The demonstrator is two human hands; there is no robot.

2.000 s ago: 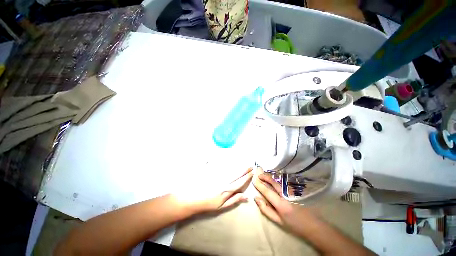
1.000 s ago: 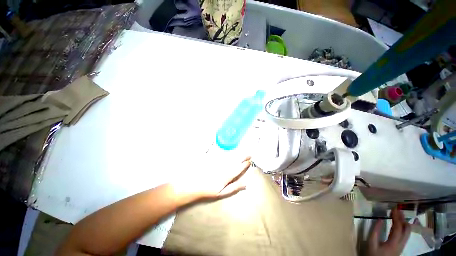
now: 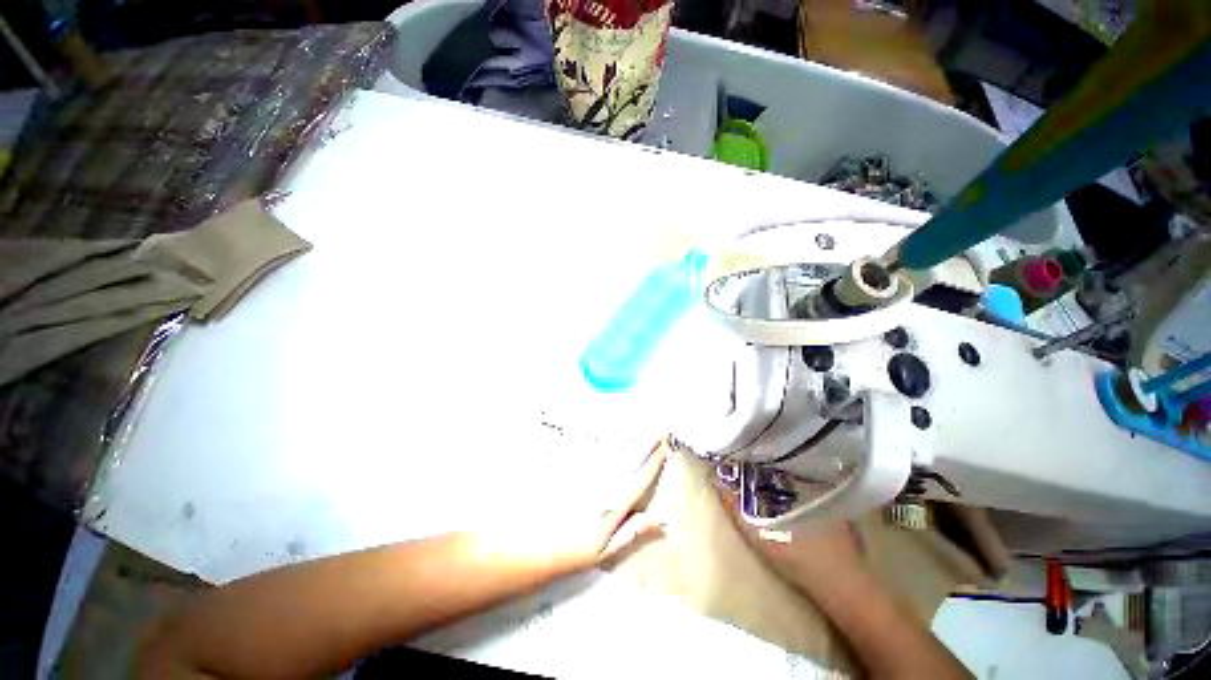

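Observation:
A beige cloth panel (image 3: 704, 565) lies under the head of the white sewing machine (image 3: 1023, 425), washed out by the lamp. My left hand (image 3: 618, 511) rests flat on the panel's left side, fingertips near the needle area; glare hides part of it. My right hand (image 3: 797, 545) lies on the panel under the machine's white loop guard, its fingertips partly hidden by metal parts. The needle and presser foot cannot be made out. Part of the cloth is bunched to the right of my right hand, against the machine bed.
A light-blue flat piece (image 3: 644, 326) is beside the machine head. Beige pieces (image 3: 160, 272) lie on plaid cloth (image 3: 146, 133) at left. A teal post (image 3: 1049, 146) rises at right. Red-handled snips (image 3: 1057, 598) lie at lower right. A grey trough (image 3: 850, 113) stands behind.
My right hand moved to the lower right by the red-handled snips, then returned to the cloth under the machine head. The panel has shifted and bunched rightward, exposing white table at the bottom.

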